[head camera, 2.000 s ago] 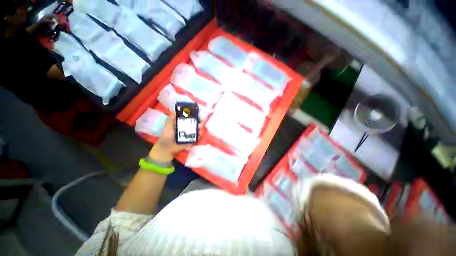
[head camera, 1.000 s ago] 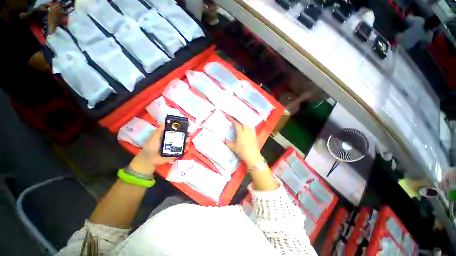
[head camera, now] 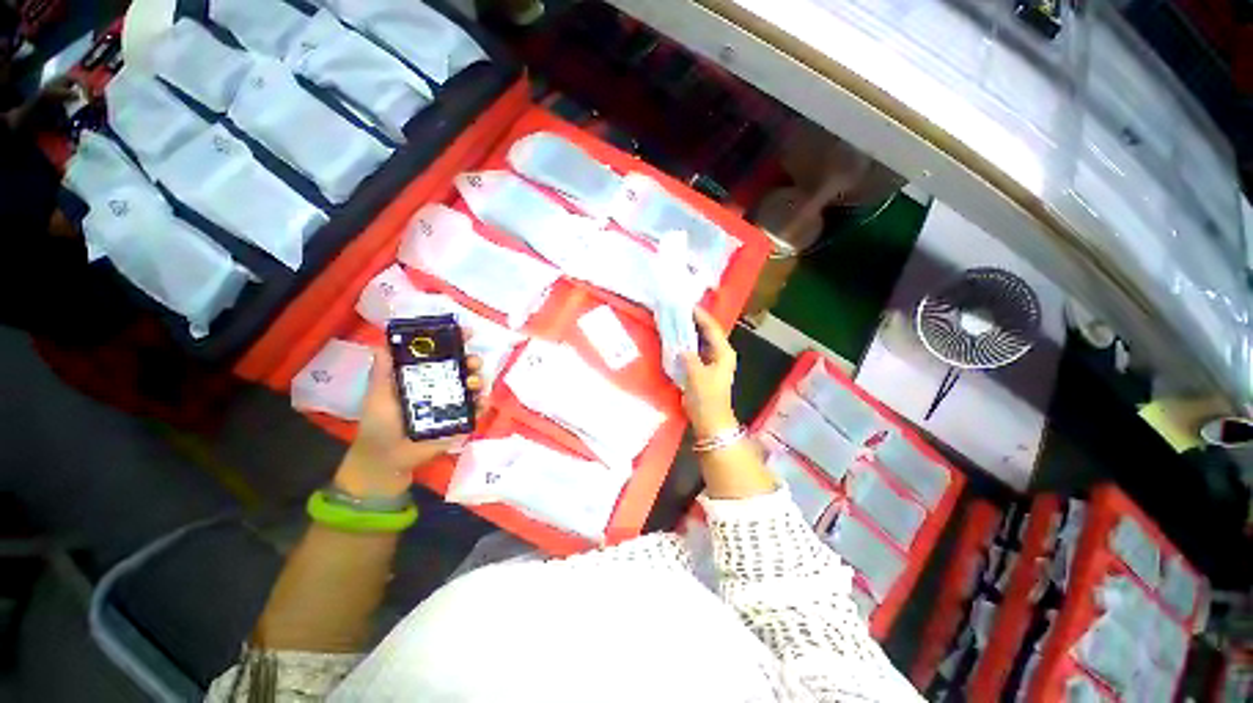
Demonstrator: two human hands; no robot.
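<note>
My left hand (head camera: 379,429) holds an unbagged black handset (head camera: 432,376) upright over the red tray's near left side; it has a gold ring near its top and a lit or white area below. My right hand (head camera: 708,374) grips a whitish frosted pouch (head camera: 673,309) by its near end, over the tray's right side. The red tray (head camera: 743,282) holds rows of bagged units (head camera: 555,493). A small white printed slip (head camera: 607,337) lies on bare red tray surface among them.
A black tray (head camera: 282,282) with bagged units adjoins at upper left. More red trays (head camera: 940,533) with pouches stand at right. A desk fan (head camera: 977,319) stands on the pale bench section. A raised white shelf (head camera: 879,124) crosses the upper right. A curved pale tube (head camera: 110,618) is at lower left.
The right hand, out of clear view at first, came onto the tray and has lifted a pouch to the right, exposing the slip and red surface. The left hand still holds the handset.
</note>
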